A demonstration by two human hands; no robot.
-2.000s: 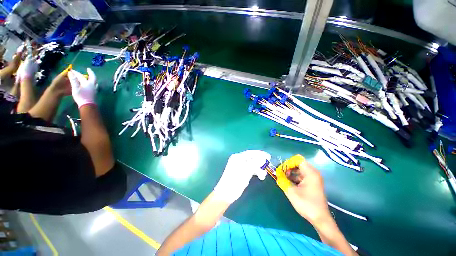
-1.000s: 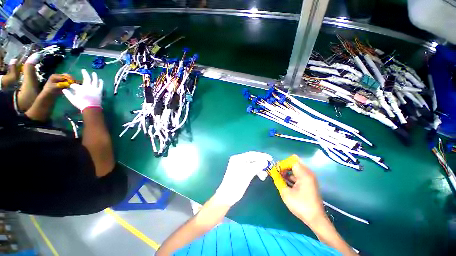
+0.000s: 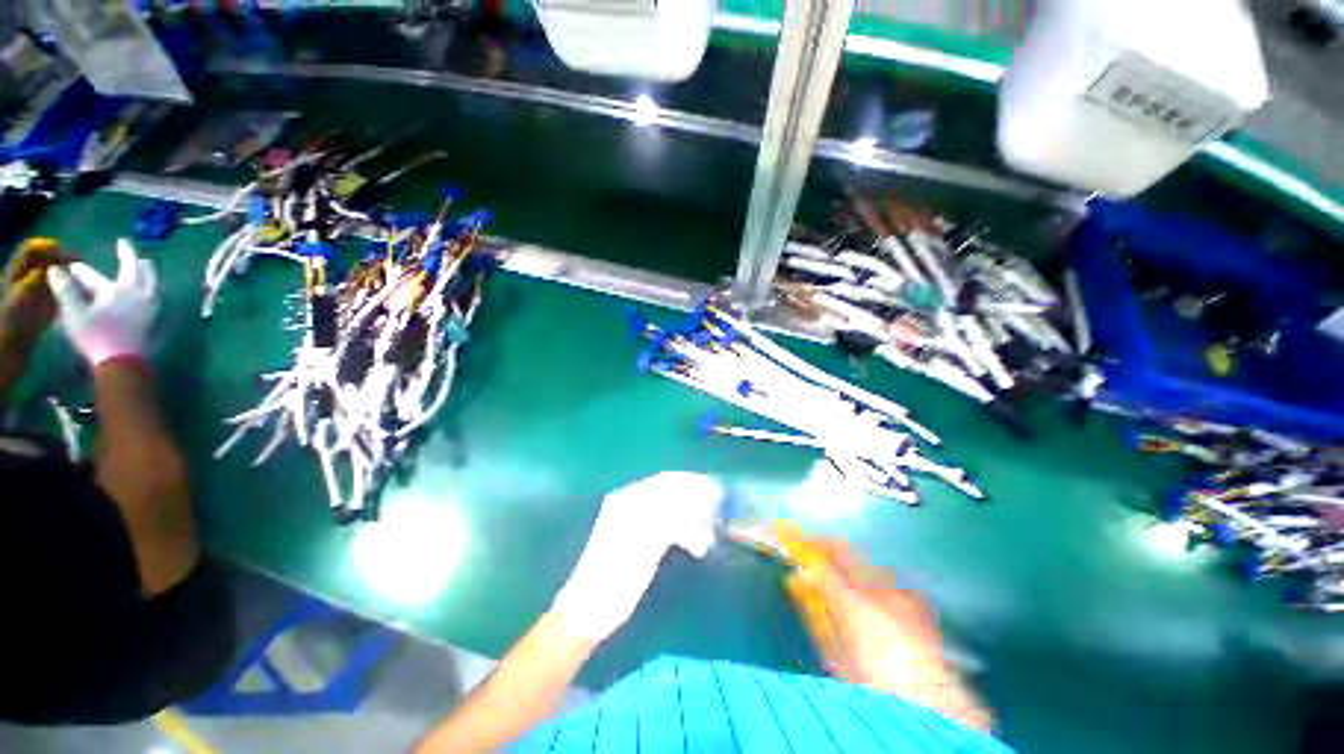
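My left hand point(image 3: 649, 538), in a white glove, is closed on the blue connector housing point(image 3: 724, 510) of a wire harness at the bench's near side. My right hand point(image 3: 848, 604), with yellow on its thumb and fingers, is blurred just right of it. Thin wires point(image 3: 759, 539) run from the housing to the yellow fingertips, which appear to hold them. The rest of this harness is hidden or blurred under my right hand. Beyond my hands lies the near harness pile point(image 3: 811, 405), white lengths with blue ends.
A left harness pile point(image 3: 369, 354) and a right rear pile point(image 3: 943, 302) lie on the green bench point(image 3: 546, 398). A metal post point(image 3: 786, 148) stands behind. White containers point(image 3: 1128, 96) hang above. A blue bin point(image 3: 1209, 317) and more harnesses point(image 3: 1275, 516) are right. A neighbour's gloved hand point(image 3: 111, 305) is left.
The view has swung to the right, bringing in the blue bin, right-hand harnesses and labelled container. My right hand has moved slightly away from my left and is blurred. The left hand keeps its hold.
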